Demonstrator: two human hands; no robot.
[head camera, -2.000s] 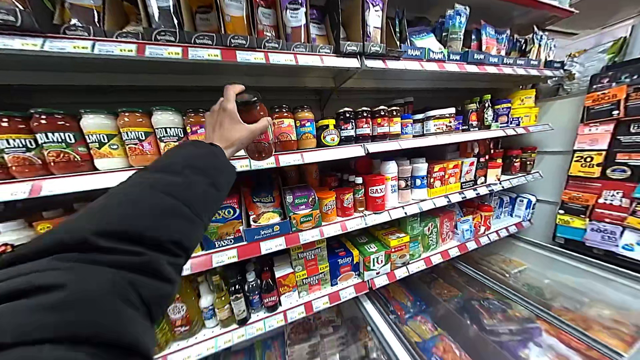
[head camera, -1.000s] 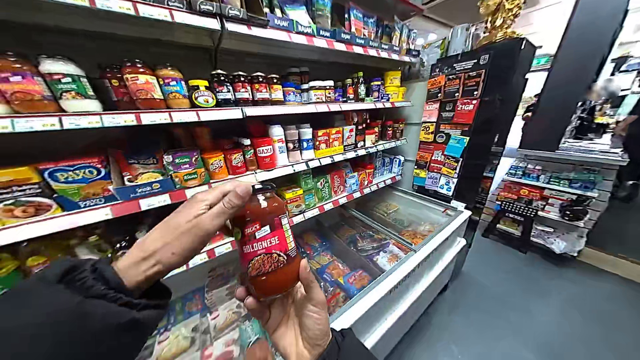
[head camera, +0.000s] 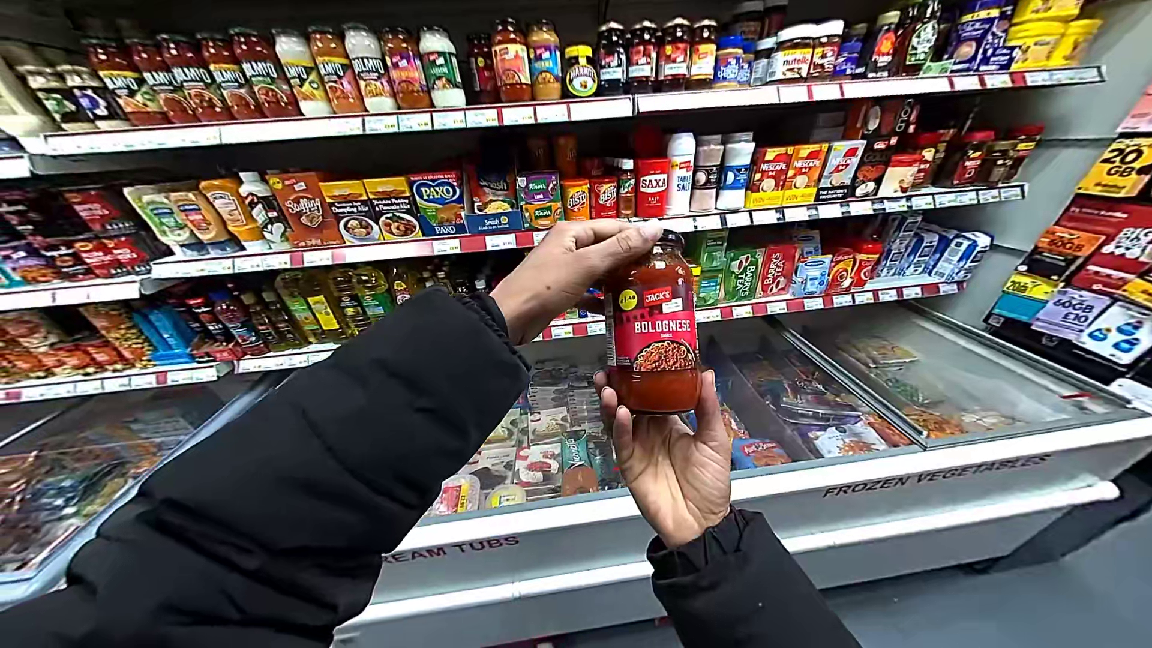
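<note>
A glass jar of bolognese sauce with a dark lid stands upright between my hands, its red label facing me. My left hand grips it from above, thumb and fingers at the lid. My right hand supports it from below, fingers and thumb around the lower part. Behind it, the middle shelf bears a red salt container, white table salt and boxes of stuffing mix. More sauce jars stand on the top shelf.
Below the shelves runs a chest freezer with sliding glass lids over packaged food. Its white front edge lies just beyond my right hand. Oil bottles stand on the lower shelf. A rack of bright cards is at the right.
Two seconds ago my left hand held the jar at the upper sauce shelf; now the jar is over the freezer, with my right hand under it. The view has swung right and back left.
</note>
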